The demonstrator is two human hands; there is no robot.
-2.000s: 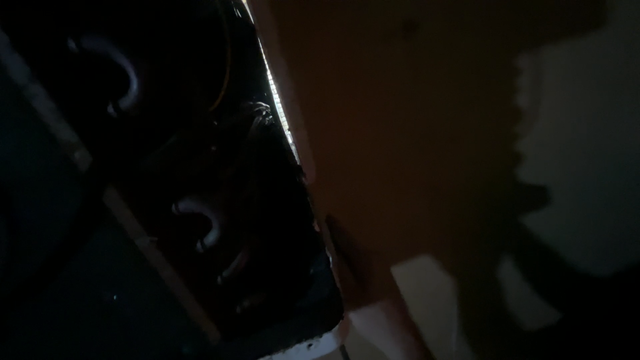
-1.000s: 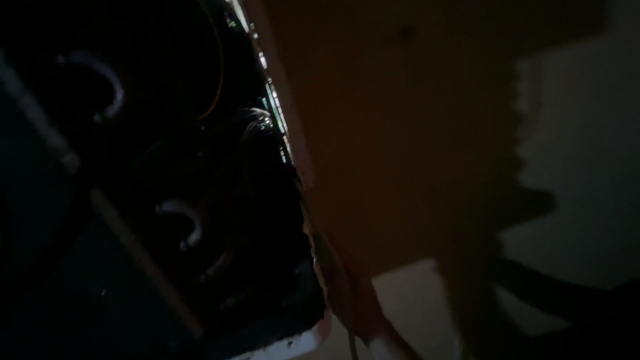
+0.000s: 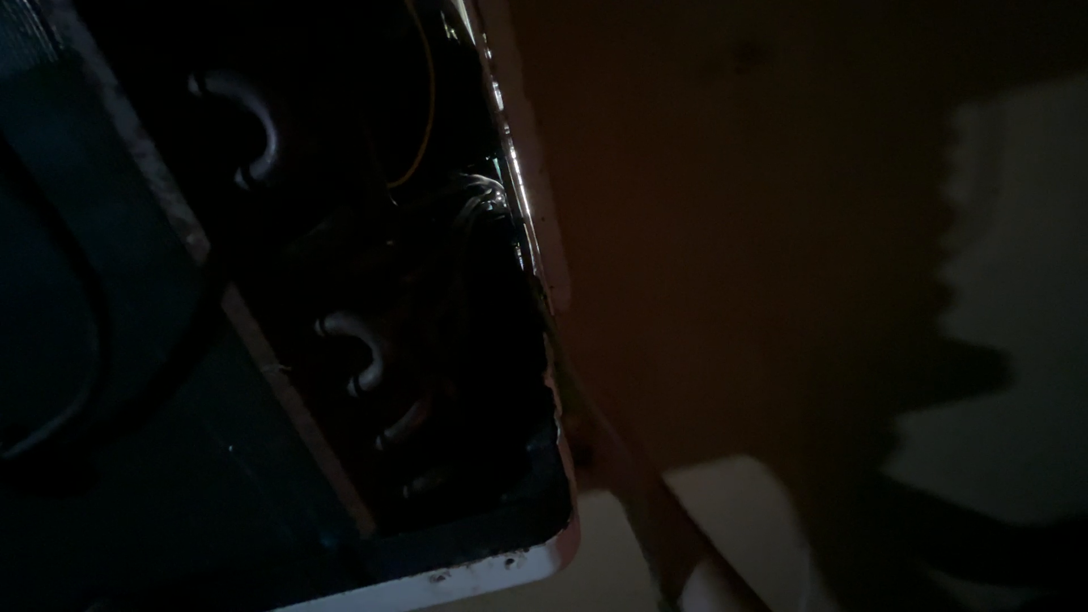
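Note:
The view is very dark. An arm enters from the bottom right, and what appears to be my right hand (image 3: pixel 591 429) is beside the right edge of a metal housing (image 3: pixel 501 571). Its fingers are lost in shadow, so their grip cannot be made out. A thin cord or wire (image 3: pixel 616 433) seems to run along this hand and down the forearm. Inside the housing are curved pipe bends, one higher up (image 3: pixel 270 132) and one lower down (image 3: pixel 372 353). A thin yellowish wire (image 3: pixel 431 102) loops near shiny, pale strands (image 3: pixel 484 189). My left hand is not visible.
A rusty metal strip (image 3: pixel 259 348) crosses the housing diagonally, beside a dark blue-green panel (image 3: pixel 170 476). Over that panel curves a dark cable (image 3: pixel 98 331). To the right, a brownish surface (image 3: pixel 722 255) and a pale one (image 3: pixel 1028 212) carry jagged shadows.
The thin cord beside the hand shows more plainly than two seconds ago. The view has shifted a little. Whether the grip has changed is too dark to tell.

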